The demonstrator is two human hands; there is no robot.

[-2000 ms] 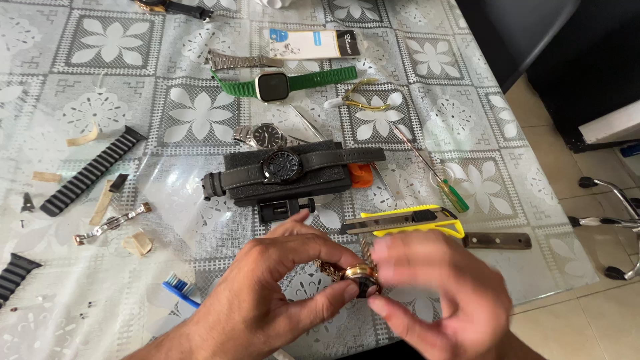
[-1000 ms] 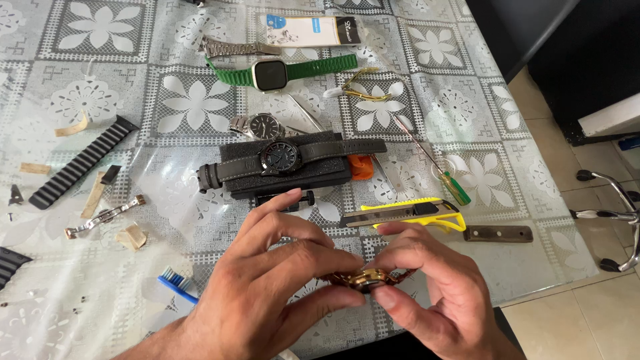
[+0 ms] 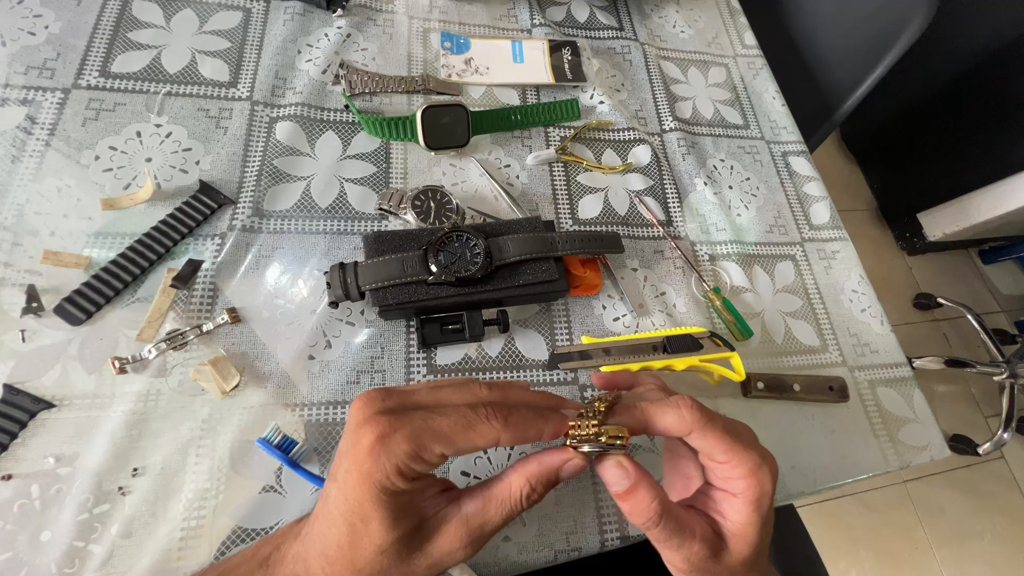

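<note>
A gold-coloured wristwatch with a metal link bracelet [image 3: 598, 432] is held between both hands near the table's front edge. My left hand [image 3: 456, 456] pinches its left side with thumb and fingertips. On the right side, the thumb and fingers of my right hand [image 3: 688, 464] grip the case and bracelet. The dial cannot be seen. Just beyond the fingers lie a yellow snap-off utility knife [image 3: 664, 352] and a black link-removal tool [image 3: 460, 326]. Behind them a black watch with a dark strap [image 3: 458, 256] rests on a black foam block [image 3: 520, 280].
A blue toothbrush [image 3: 290, 456] lies left of my left hand. Farther back are a steel watch [image 3: 432, 206], a green-banded smartwatch [image 3: 444, 126], gold-handled nippers [image 3: 592, 152] and a green-handled screwdriver [image 3: 724, 308]. A black ridged band [image 3: 144, 252] and a steel clasp [image 3: 172, 340] lie left.
The gold watch has been turned between my fingers, and its bracelet now points away from me. My right hand, blurred and apart from the left two seconds ago, now grips the watch close beside it.
</note>
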